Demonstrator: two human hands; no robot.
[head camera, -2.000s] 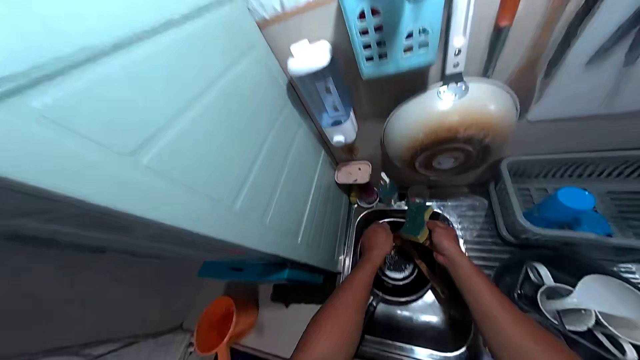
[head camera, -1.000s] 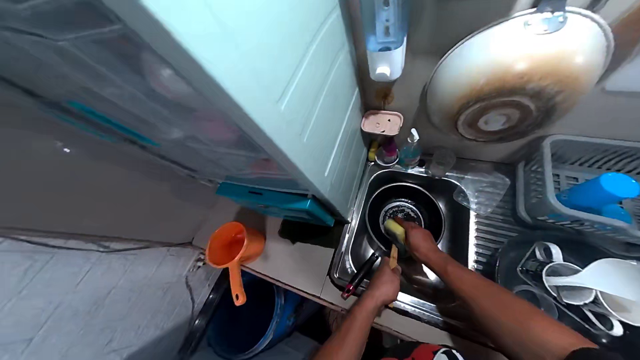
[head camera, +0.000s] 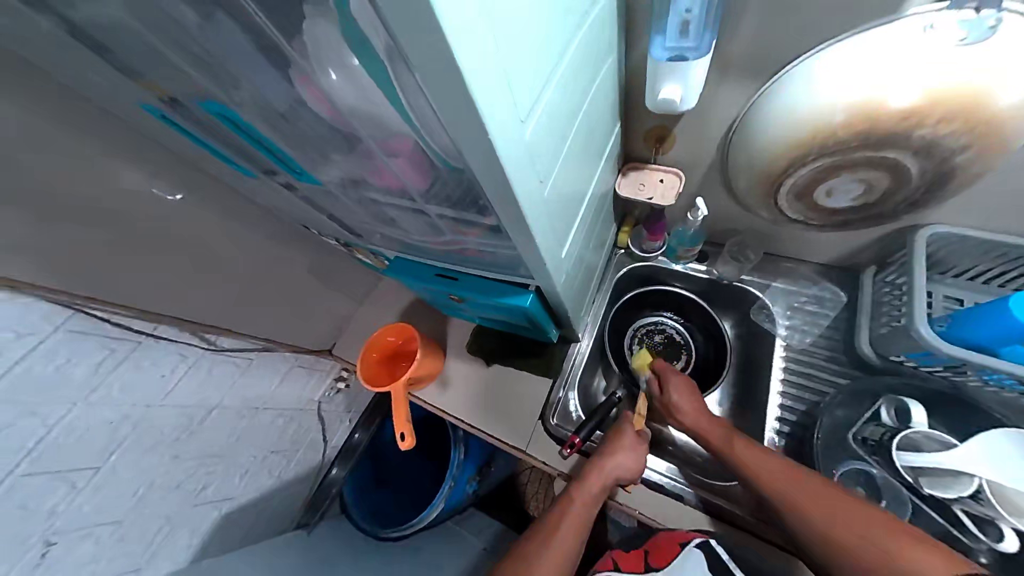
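My left hand (head camera: 622, 452) is closed around the handle of a wooden utensil (head camera: 640, 410), above the sink's front edge. My right hand (head camera: 678, 394) presses a yellow sponge (head camera: 642, 360) against the utensil's upper part; the utensil's far end is hidden by the sponge and fingers. Beneath and beyond the hands, a black frying pan (head camera: 712, 340) lies in the stainless steel sink (head camera: 748, 320), its dark handle (head camera: 592, 424) with a red tip sticking out over the front left rim. Suds or wet marks show on the round middle of the pan.
An orange dipper (head camera: 400, 368) and a dark cloth (head camera: 512, 350) lie left of the sink, below a pale green cabinet (head camera: 536, 120). A blue bucket (head camera: 400, 472) stands lower left. Behind the sink is a pump bottle (head camera: 686, 236). A grey dish rack (head camera: 904, 296) and cups (head camera: 932, 460) are at right.
Both hands have come nearer the sink's front edge since the earliest frame, and the sponge now sits lower over the pan. The view has swung toward the left side of the sink.
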